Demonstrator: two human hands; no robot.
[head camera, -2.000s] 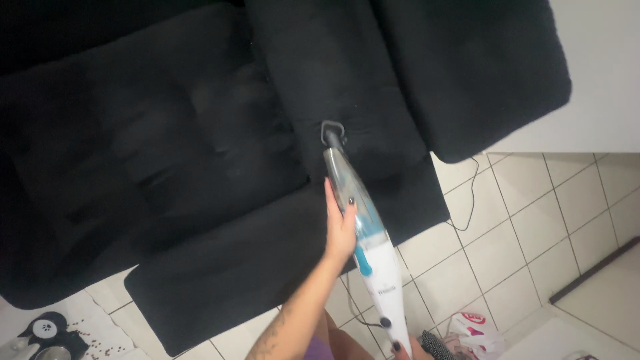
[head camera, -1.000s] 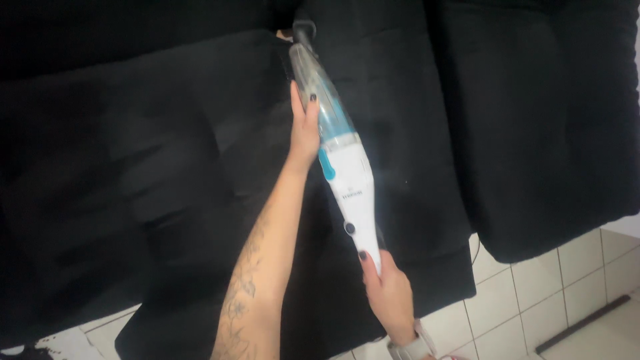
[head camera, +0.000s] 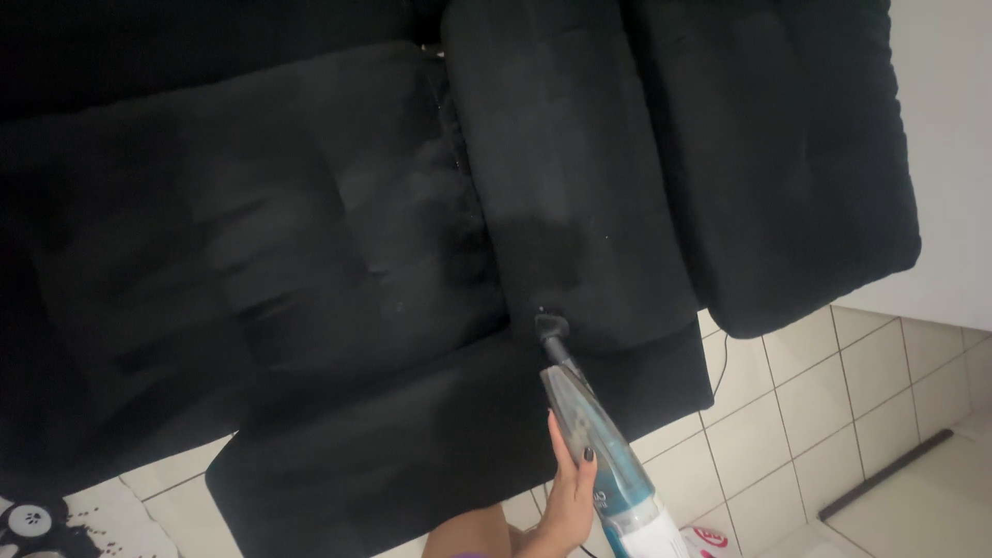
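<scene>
A white and blue handheld vacuum cleaner (head camera: 612, 457) with a clear dust container points up and left from the bottom edge. Its dark nozzle (head camera: 552, 327) rests on the front end of the narrow section (head camera: 573, 194) of a black fabric sofa, beside the wide seat cushion (head camera: 271, 232). My left hand (head camera: 572, 488), with dark nail polish, holds the container from its left side. My right hand is out of view, as is the vacuum's rear end. Small light specks lie along the seam between the seat cushion and the narrow section.
Another black cushion (head camera: 783, 170) lies at the right, near a white surface (head camera: 945, 155). A thin cable (head camera: 725, 364) hangs to the tiled floor (head camera: 806, 395). At the bottom left, a black pet-feeding mat (head camera: 58, 535) has scattered brown bits around it. A bag with red print (head camera: 709, 539) lies at the bottom.
The nozzle has moved from the far end of the narrow section back toward its front end. My right hand, on the vacuum's handle a second ago, has left the view.
</scene>
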